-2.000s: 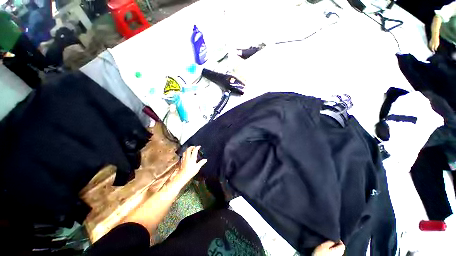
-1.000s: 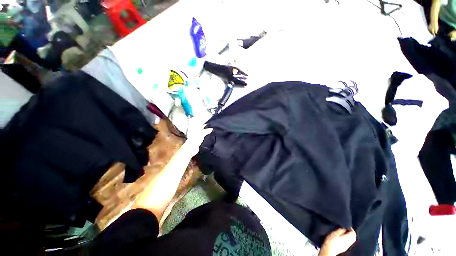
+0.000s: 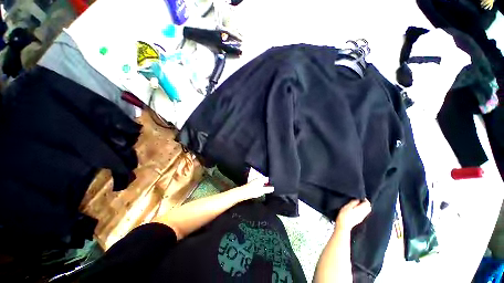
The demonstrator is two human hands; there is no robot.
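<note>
A black sweatshirt (image 3: 326, 116) lies spread on the white table, its neck away from me with hanger hooks (image 3: 358, 48) showing there. My right hand (image 3: 353, 211) is closed on its hem at the lower right. My left hand (image 3: 258, 185) is at the near left edge, by a sleeve that hangs down to its cuff; the fingers are partly hidden by the cloth, and it seems to hold the edge. Another sleeve lies at right with a shiny cuff (image 3: 421, 246).
Dark garments (image 3: 55, 155) lie at left over brown satin-like cloth (image 3: 160, 171). Beyond are a teal tool (image 3: 163, 80), a black dryer-like tool (image 3: 213, 38) and a purple bottle (image 3: 178, 10). A red spool (image 3: 467, 173), black strips (image 3: 408, 58) and more black garments (image 3: 461, 124) are at right.
My left hand has moved from the sweatshirt's left end to its near edge. My right hand keeps its hold on the hem. The sweatshirt lies flatter, and the view has shifted.
</note>
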